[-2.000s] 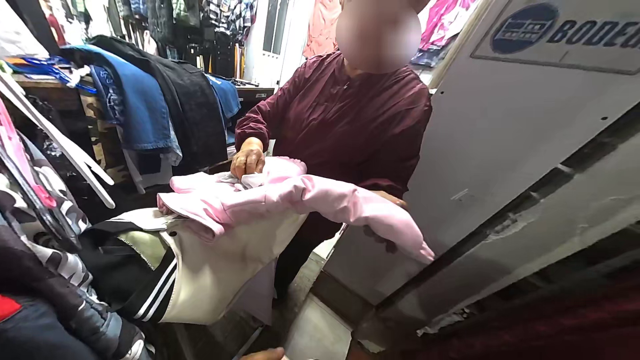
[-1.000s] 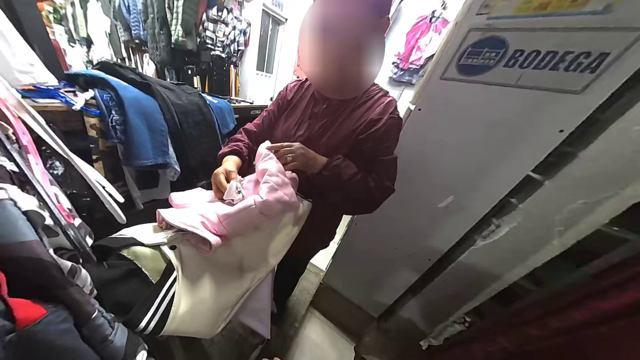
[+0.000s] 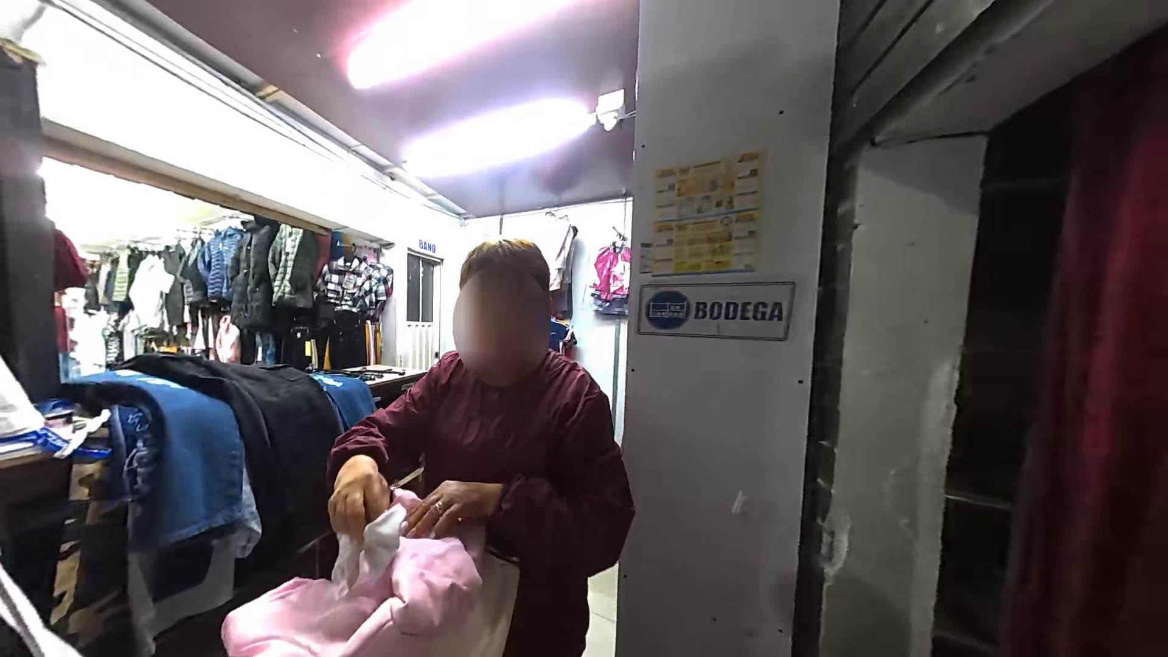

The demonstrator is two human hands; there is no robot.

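Observation:
Neither of my hands shows in the head view. In front of me a person in a maroon jacket [image 3: 547,447] stands and handles a pink garment [image 3: 365,611] at the bottom of the view. One hand of the person [image 3: 359,495] pinches white cloth [image 3: 370,547] at the garment's upper part; the other hand [image 3: 452,507] rests on the pink cloth beside it. A cream garment [image 3: 493,602] shows partly behind and below the pink one. What holds the garments up lies outside the view.
Blue jeans [image 3: 187,456] and black trousers [image 3: 278,438] drape over a counter at left. Jackets [image 3: 255,265] hang on racks behind. A grey wall panel [image 3: 721,484] with signs stands right of the person, and a dark red curtain [image 3: 1095,383] hangs at far right.
The view has tilted up. The person's hands have come together at the pink garment; two seconds ago one held its far end on the right. Fingertips seen earlier at the bottom edge are out of view.

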